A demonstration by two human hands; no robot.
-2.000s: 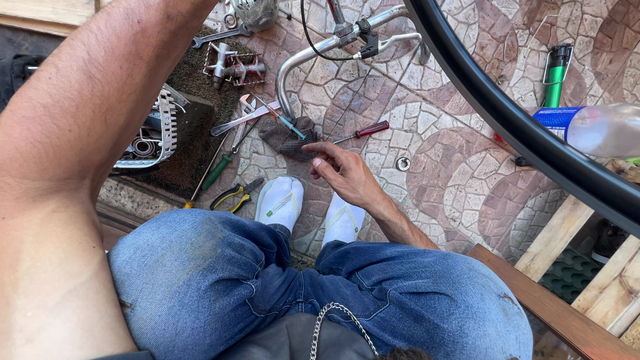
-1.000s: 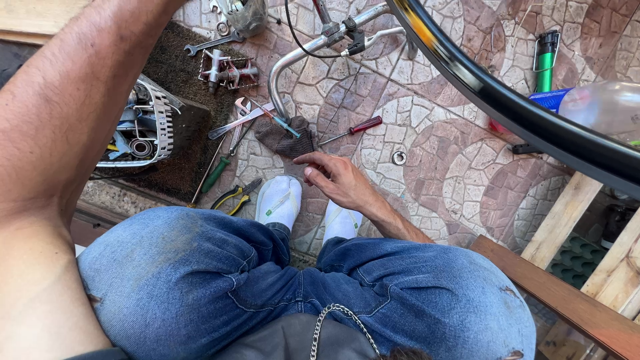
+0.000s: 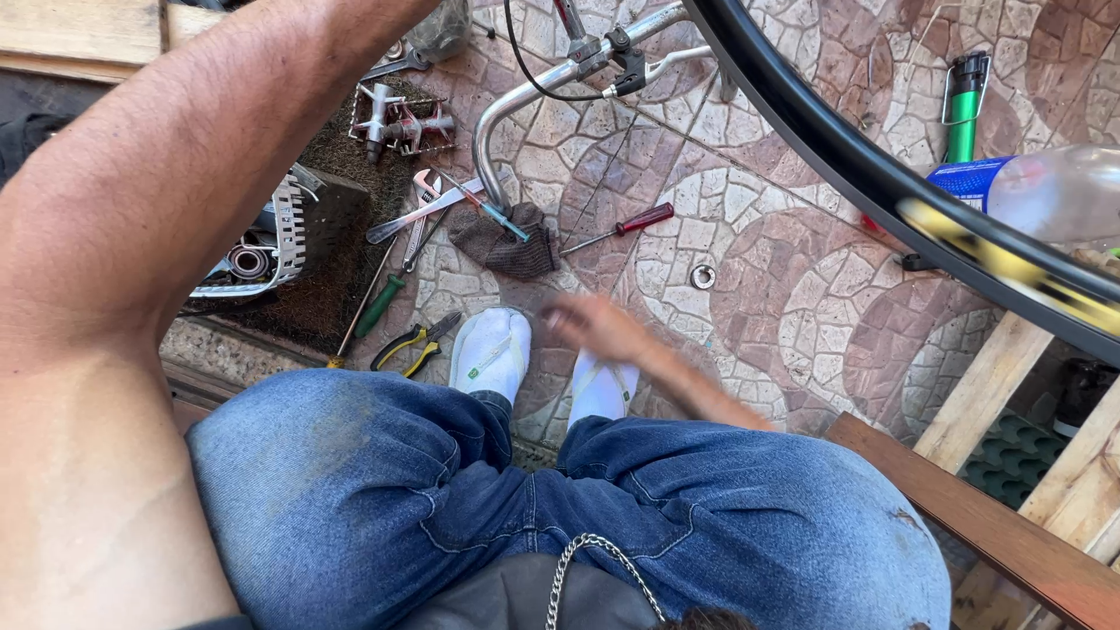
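Observation:
My right hand [image 3: 599,328], blurred, hangs above my socked feet with fingers loosely bent and nothing visible in it. Near it lie a dark knitted cloth [image 3: 516,245], a blue-tipped slim tool [image 3: 503,219] and a screwdriver with a red handle [image 3: 646,219]. My left arm reaches up past the top edge, so the left hand is hidden. Above the floor, the bicycle wheel's black tyre and rim [image 3: 822,153] cross the upper right, a blurred yellow patch on them. A chrome handlebar [image 3: 516,96] with a brake lever [image 3: 630,70] is at top centre.
Pliers [image 3: 411,346], a green-handled screwdriver [image 3: 381,304], an adjustable wrench [image 3: 424,223] and pedals [image 3: 402,122] lie left, beside a white basket of parts [image 3: 284,236]. A metal ring [image 3: 703,276] lies on the paving. A plastic bottle [image 3: 1041,192] and wooden slats [image 3: 984,394] are right.
A yellow patch, seen near the top of the wheel one second ago, now shows blurred at its lower right. My right hand has blurred and stays near my feet.

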